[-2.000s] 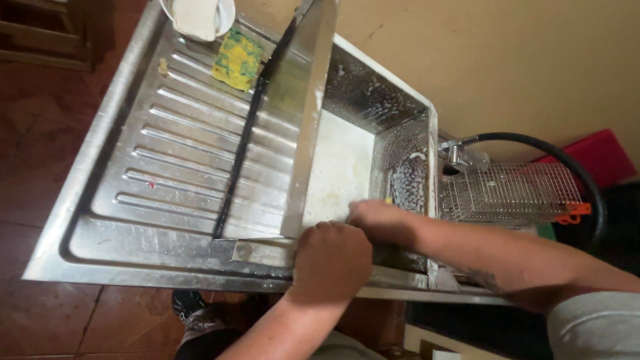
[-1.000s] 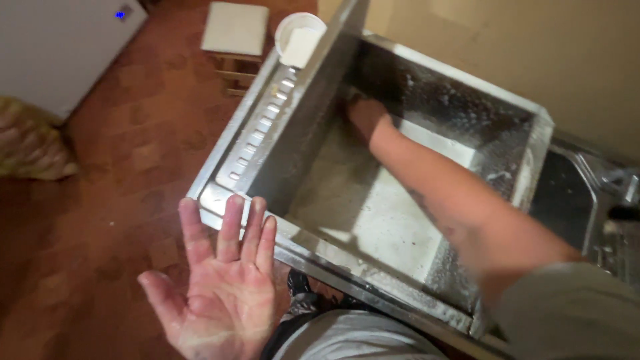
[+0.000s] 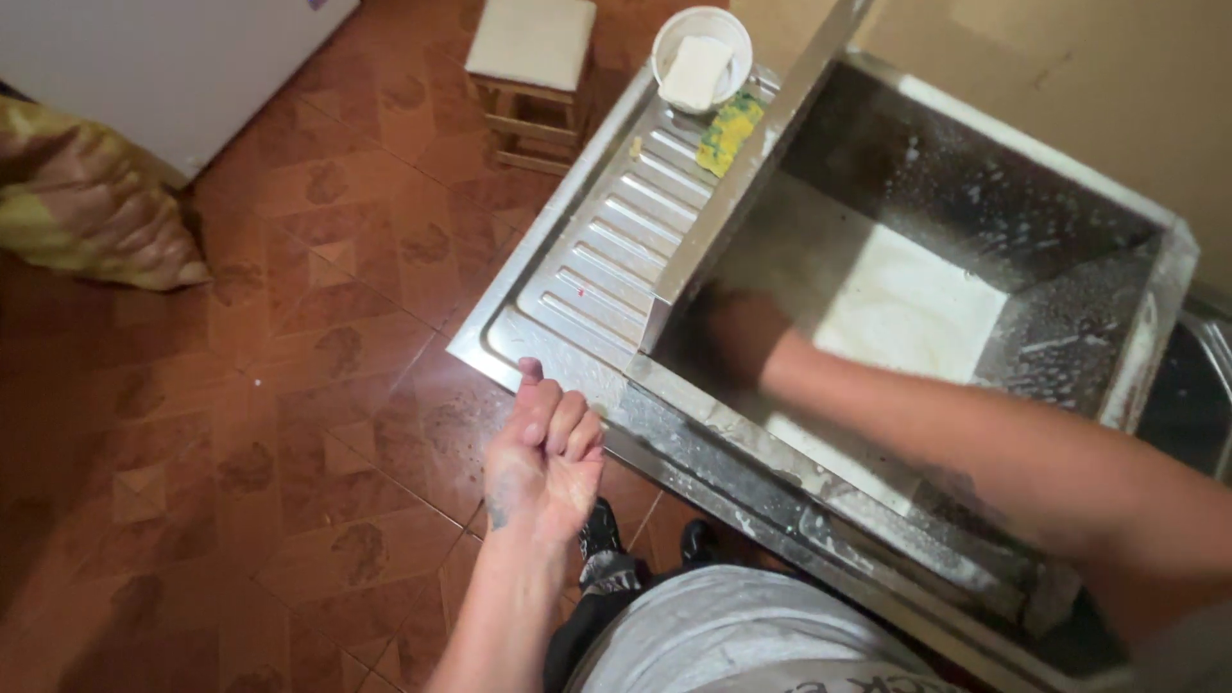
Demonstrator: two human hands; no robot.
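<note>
A deep, box-shaped metal container point(image 3: 1044, 318) with a pale bottom and soapy marks on its walls rests on the stainless steel sink unit. My right hand point(image 3: 746, 332) is down inside it by the left wall, in shadow and blurred; whether it holds anything does not show. My left hand point(image 3: 549, 443) hangs palm up off the front edge of the ribbed drainboard point(image 3: 587, 260), its fingers curled in with nothing visible in them. A yellow and green sponge point(image 3: 730, 133) lies on the drainboard beside the container. Behind it, a white bowl point(image 3: 739, 40) holds a white block point(image 3: 695, 72), perhaps soap.
A small stool with a white seat point(image 3: 532, 40) stands on the tiled floor past the drainboard. Farther left are a full yellowish sack point(image 3: 91, 202) and a white appliance or cabinet point(image 3: 173, 67). The wall borders the sink unit at the upper right.
My left hand, earlier at the container's near rim, then spread with palm up, is now curled. The container was tilted two seconds ago and now sits lower. The view has swung left.
</note>
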